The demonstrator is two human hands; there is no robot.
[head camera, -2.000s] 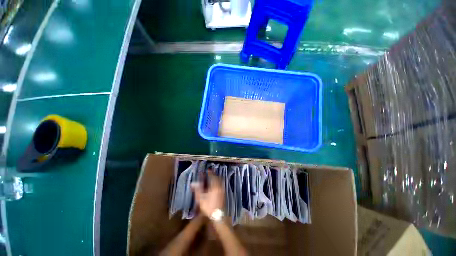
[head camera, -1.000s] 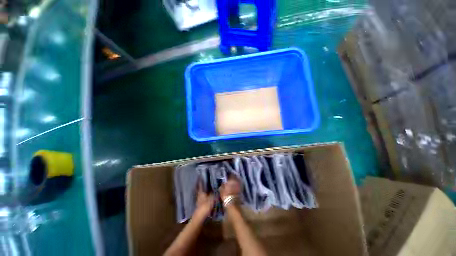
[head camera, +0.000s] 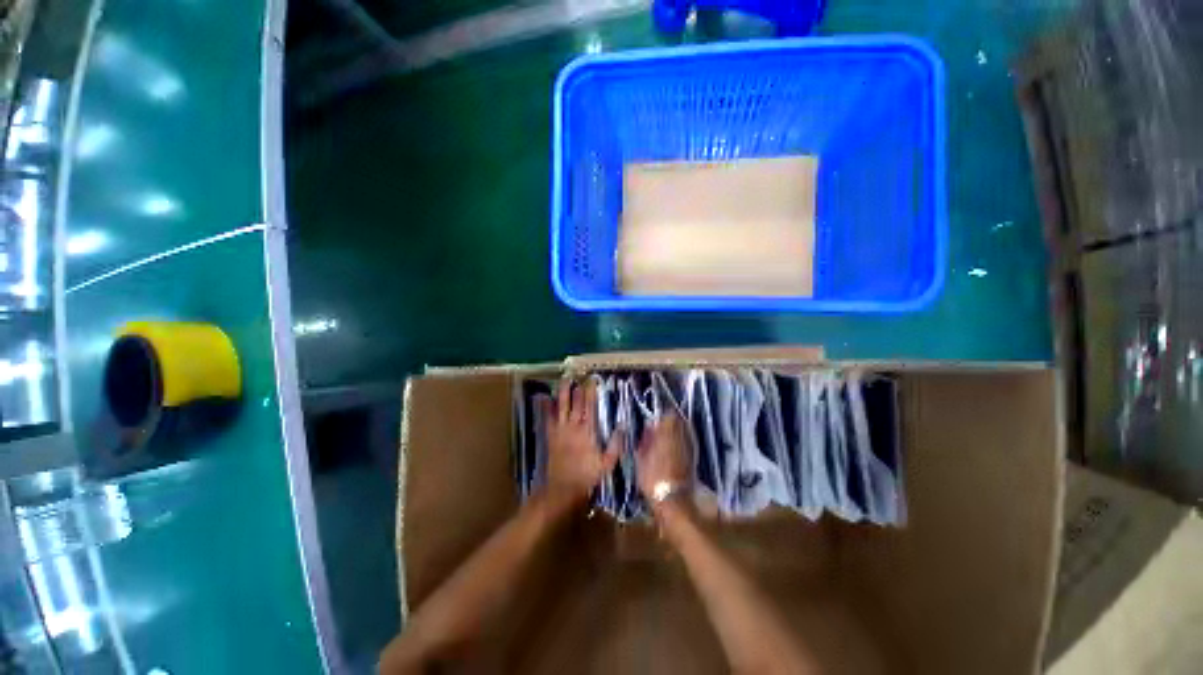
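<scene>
A row of bagged panels stands on edge along the far wall inside the open shipping carton. White sleeves show, with dark panels at several openings. My left hand lies over the left part of the row, fingers spread and pointing away from me, pressed against the packets. My right hand is beside it, a little to the right, with its fingers down among the packet tops. The right fingertips are partly hidden, and I cannot tell whether they grip a packet.
A blue plastic basket with a cardboard piece inside stands beyond the carton. Packing tape lies on the green bench at left. Wrapped cartons are at right, another carton is at lower right, and a blue stool is at the top edge.
My left hand has moved from low among the packets to flat over the left end of the row. My right hand stays among the packets. The view has shifted, showing the basket larger.
</scene>
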